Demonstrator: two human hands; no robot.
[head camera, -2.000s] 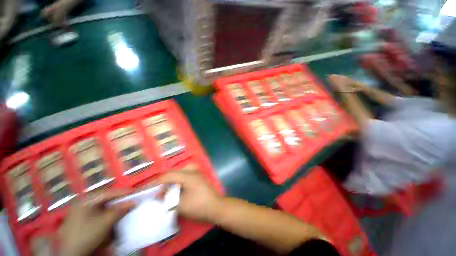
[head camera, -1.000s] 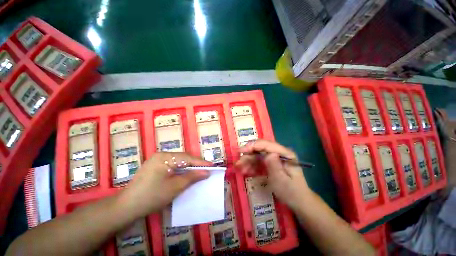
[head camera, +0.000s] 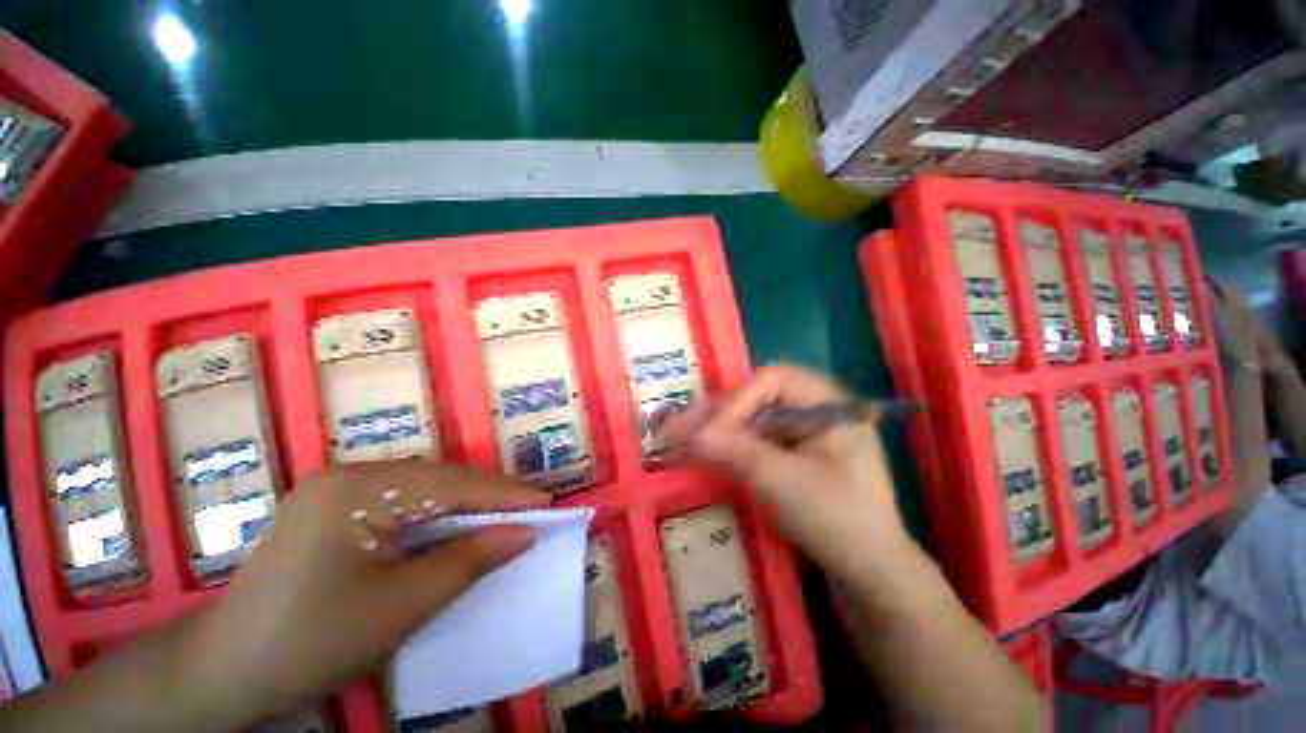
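Observation:
My left hand (head camera: 337, 559) holds a white label sheet (head camera: 501, 616) between thumb and fingers, over the middle of the red foam tray (head camera: 466, 261). Several tiny white labels (head camera: 394, 513) stick on the back of its fingers. My right hand (head camera: 802, 465) holds thin dark tweezers (head camera: 845, 415), blurred, over the lower end of the top-right phone housing (head camera: 653, 337). The tweezer tips are hidden by my fingers. Gold-beige phone housings lie in the tray's pockets in two rows; my hands and the sheet cover parts of the lower row.
A stacked red tray of phones (head camera: 953, 473) stands at the right, beside another person's arm and grey sleeve (head camera: 1217, 587). Another tray corner (head camera: 65, 172) shows top left. A machine housing with a yellow foot (head camera: 802, 151) stands behind. A white strip (head camera: 15, 616) lies at the left edge.
The view has shifted, so the tray sits further left and higher. My left hand and sheet are further left. My right hand, with the tweezers, is now over the top-right phone's lower end.

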